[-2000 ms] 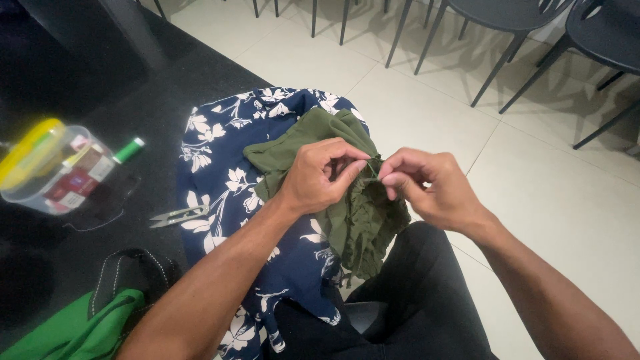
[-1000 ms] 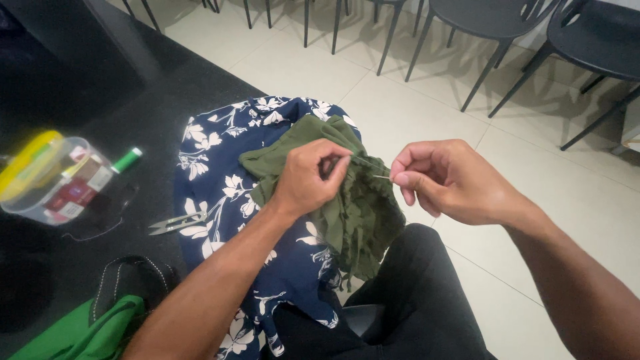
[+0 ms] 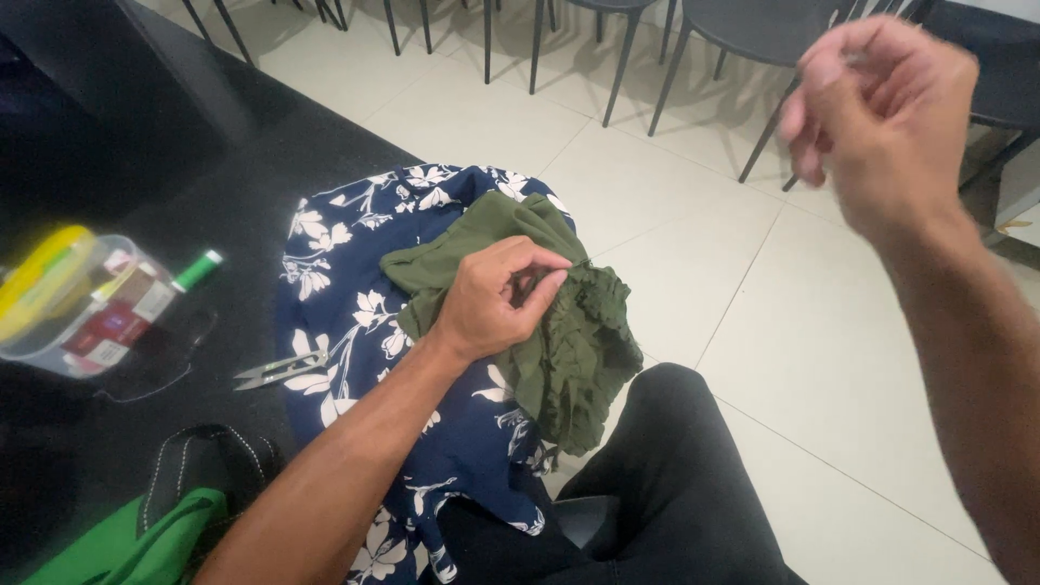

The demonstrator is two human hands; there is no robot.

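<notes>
My left hand (image 3: 508, 296) pinches the edge of an olive-green cloth (image 3: 585, 349) between thumb and fingertips. The cloth is gathered and ruffled on its right side. It lies over a navy fabric with white flowers (image 3: 333, 325), which drapes from the table across my lap. Raised at the upper right, well away from the cloth, my right hand (image 3: 886, 122) is blurred, its fingers curled together; whether it holds the needle seen earlier cannot be made out. A short bit of thread shows at my left fingertips. Thread snips (image 3: 280, 370) rest at the navy fabric's left edge.
On the black table (image 3: 236, 187) stand a clear plastic tub (image 3: 122, 317) with a yellow lid (image 3: 45, 280) and a green thread spool (image 3: 197, 270). Loose thread lies near the tub. A green and black cloth item (image 3: 154, 528) is at the lower left. Black chairs (image 3: 747, 28) stand beyond.
My right hand has moved away from the cloth, up and to the right. My left hand keeps its pinch on the green cloth. One second ago a thin needle showed at my right fingertips.
</notes>
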